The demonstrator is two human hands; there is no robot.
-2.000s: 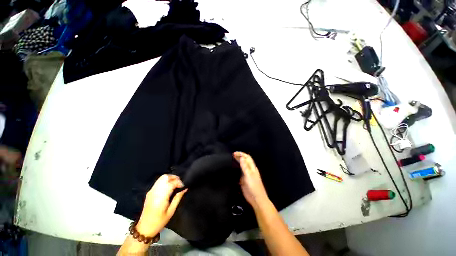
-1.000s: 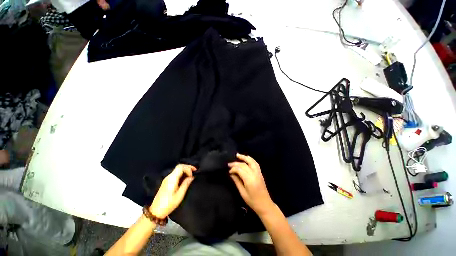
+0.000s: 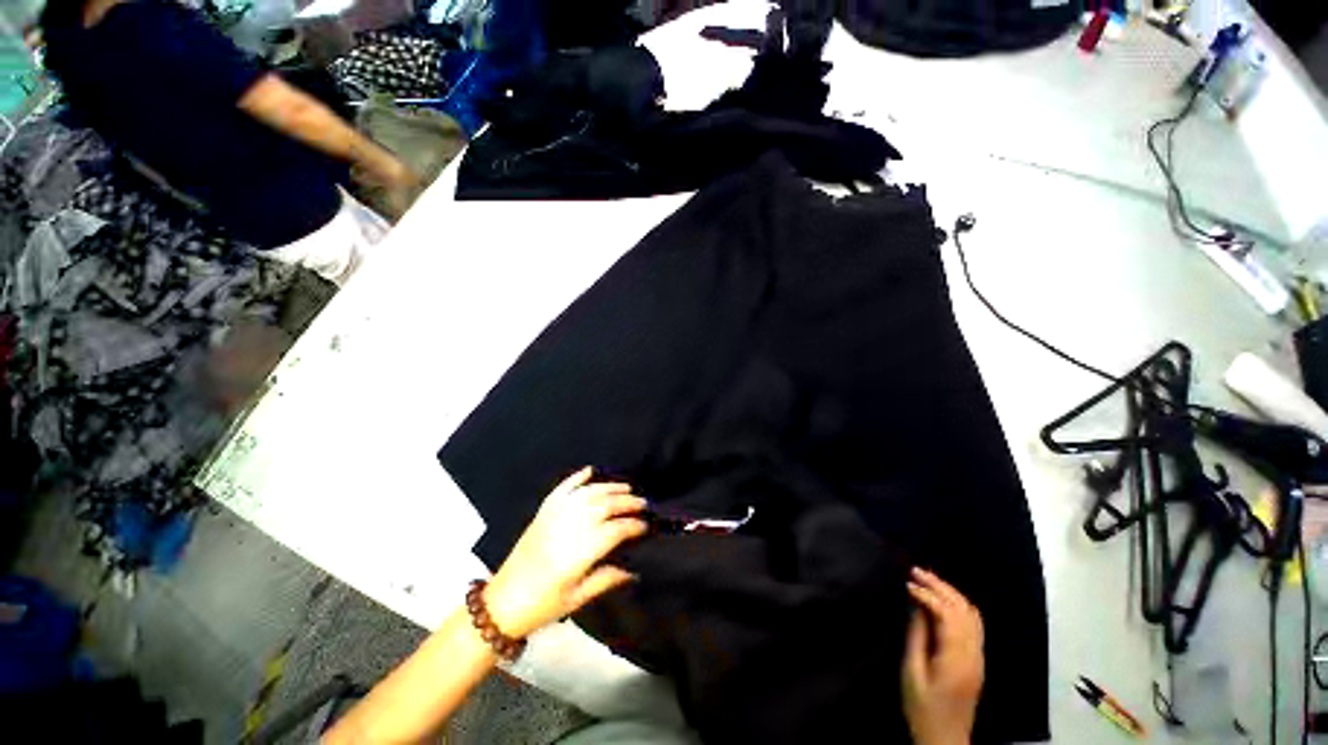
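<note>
A black skirt [image 3: 859, 320] lies spread on the white table, its narrow end away from me. More black cloth [image 3: 757, 626] is bunched over its near part, with a small white mark [image 3: 717, 523] showing in a fold. My left hand [image 3: 571, 546] holds the cloth's left edge between thumb and fingers, beside that mark. My right hand [image 3: 947, 640] rests at the cloth's right side, fingers bent; its grip is unclear.
Black hangers [image 3: 1151, 495] lie tangled on the right, with a black pistol-shaped tool [image 3: 1260, 441] beside them. Orange-yellow snips [image 3: 1110, 706] lie near the right front. Dark garments [image 3: 655, 138] lie at the far side. A person in dark clothes [image 3: 190, 117] is at the far left, beside cloth heaps.
The view has swung left. My hands have moved apart, and the bunched cloth between them is opened wider. The white mark now shows. A person has come into view at the far left.
</note>
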